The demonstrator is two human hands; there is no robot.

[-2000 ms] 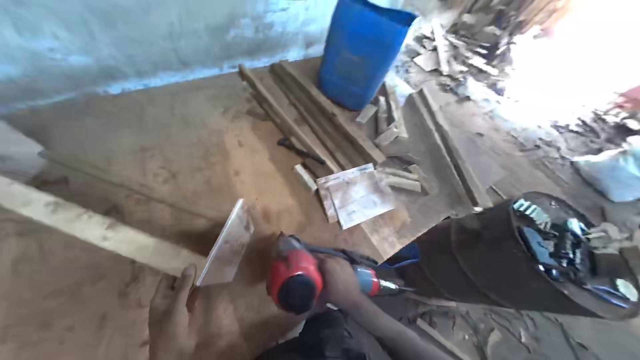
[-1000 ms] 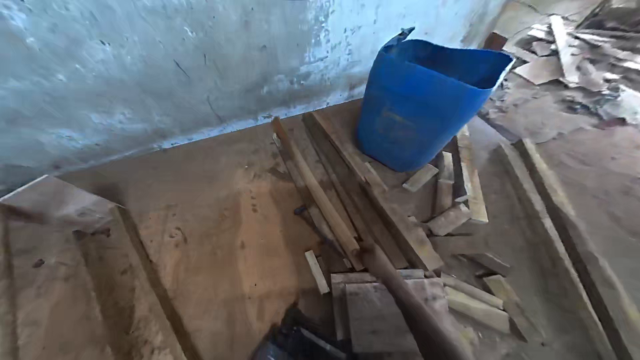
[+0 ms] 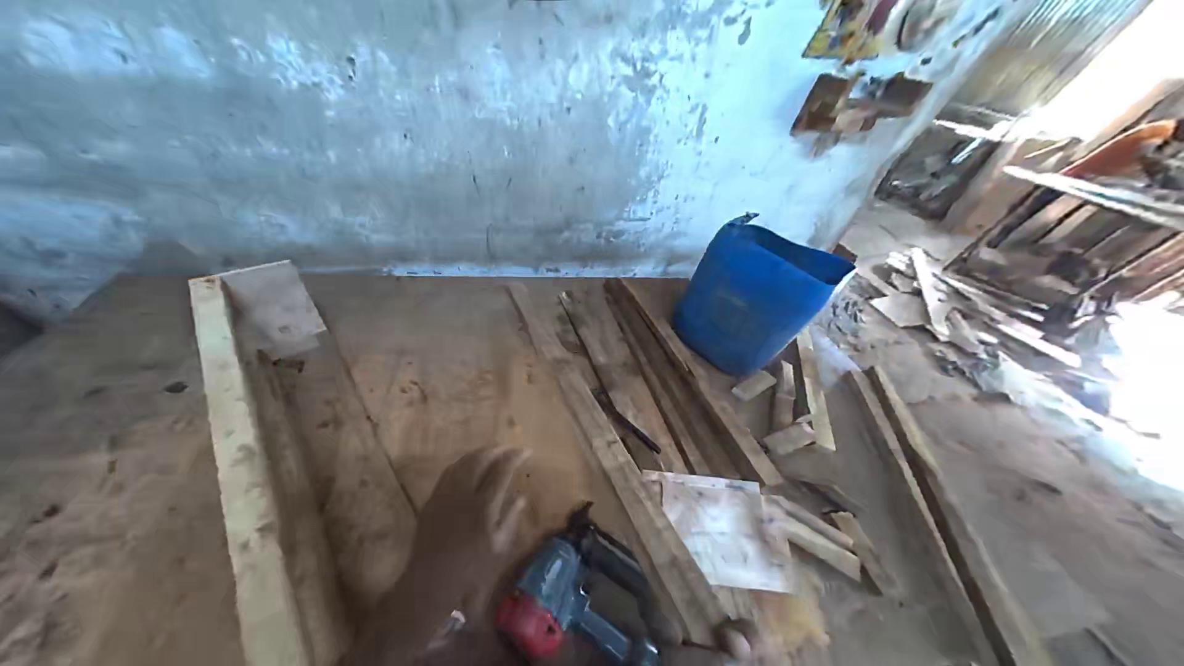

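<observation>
A long wooden strip [image 3: 615,462] runs diagonally across the wooden work surface; at its near end, by the bottom edge, my right hand [image 3: 731,640] is closed on it, mostly out of frame. My left hand [image 3: 462,536], blurred by motion, is over the surface with its fingers apart and nothing visible in it. Between the hands lies a red and grey nail gun [image 3: 560,587]. At the left, a pale wooden batten [image 3: 242,481] lies with a thin square board [image 3: 277,305] at its far end. Another thin board [image 3: 726,532] lies right of the strip.
A cut-open blue plastic container [image 3: 754,301] stands near the wall. Several wooden strips [image 3: 689,388] and short offcuts [image 3: 814,546] lie around it, with a dark slender tool [image 3: 629,421] among them. Long battens [image 3: 943,518] lie at the right. Scrap wood [image 3: 934,296] litters the ground beyond.
The nail gun, in my right hand two seconds ago, now lies released. My left hand has let go of the batten. My right hand has brought a wooden strip nearer. The view has swung.
</observation>
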